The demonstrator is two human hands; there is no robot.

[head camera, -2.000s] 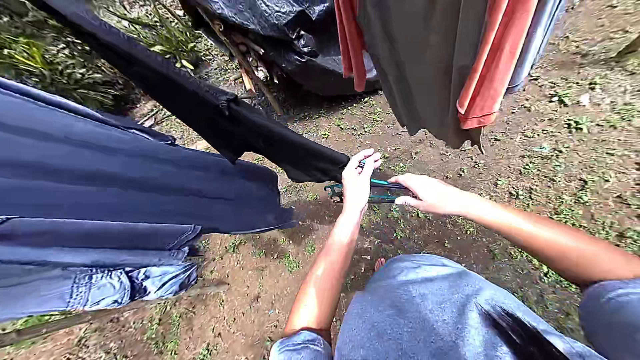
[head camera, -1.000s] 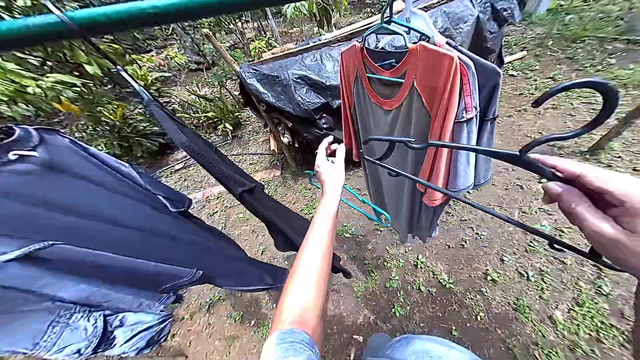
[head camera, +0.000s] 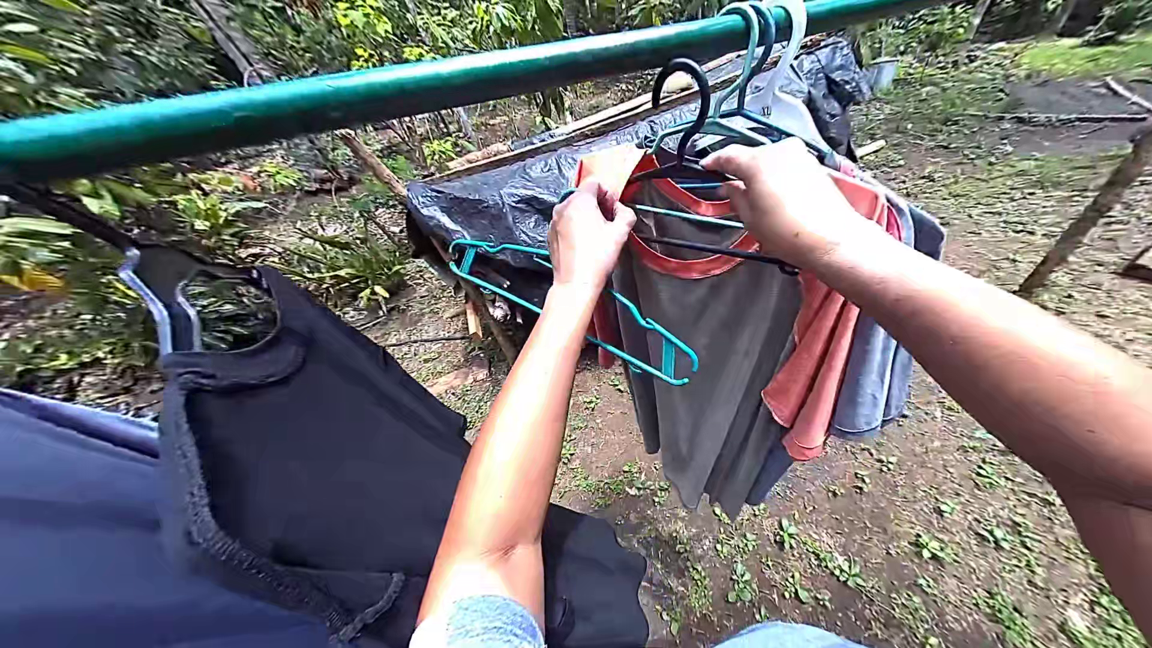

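Observation:
My left hand (head camera: 589, 234) pinches the orange shoulder edge of a grey and orange raglan shirt (head camera: 720, 378), and a teal plastic hanger (head camera: 670, 355) dangles sideways below that hand. My right hand (head camera: 778, 198) is on a black plastic hanger (head camera: 691, 108), whose bar lies across the shirt's neckline. Whether the black hanger is inside the shirt cannot be told. Light green and white hangers (head camera: 751, 54) hook over a green metal pole (head camera: 360, 99) just behind. On the left hangs a black garment (head camera: 333, 459), close to my left forearm.
Blue clothing (head camera: 81, 531) hangs at the far left. Further grey-blue garments (head camera: 873, 387) hang behind the raglan shirt. A black plastic sheet (head camera: 504, 207) covers a pile behind them. Below is dirt ground with small weeds (head camera: 747, 576); a wooden post (head camera: 1089, 216) leans at right.
My right hand has brought the black hanger from the right side to the raglan shirt's neckline. My left hand has taken hold of the shirt's shoulder. The view has shifted up to the pole.

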